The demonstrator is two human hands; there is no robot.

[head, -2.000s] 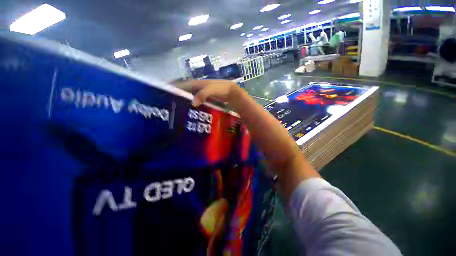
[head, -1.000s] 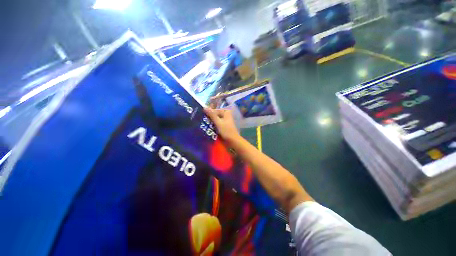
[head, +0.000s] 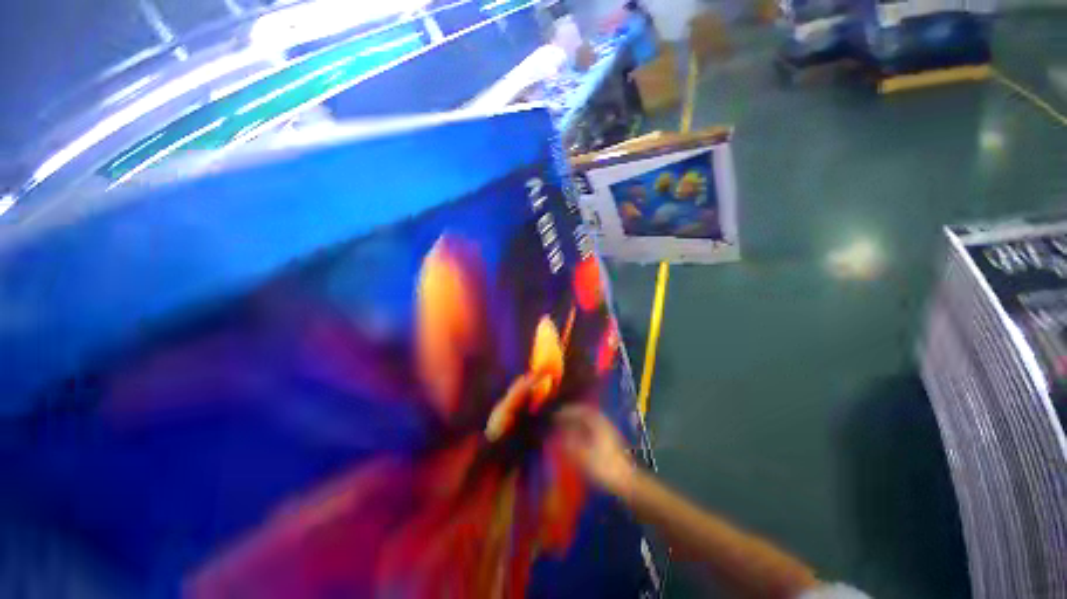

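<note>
A large TV carton [head: 293, 386] with dark blue print and a red-orange flower fills the left and centre of the view, close to me and tilted. My right hand [head: 594, 451] is blurred and lies against the printed face near the carton's right edge. Its fingers are hard to make out, and I cannot tell if they grip anything. My left hand is not in view.
A stack of flat blanks [head: 1000, 410] stands at the right edge. A carton with a white border and blue-yellow picture [head: 725, 222] stands ahead. Beyond are a yellow floor line [head: 655, 339], dark cartons on a pallet [head: 930, 41] and a blurred person in blue [head: 640, 35].
The view has swung so the blank stack sits further right. The carton has turned and now shows its flower larger. My right hand has gone from its top edge to lower on the printed face.
</note>
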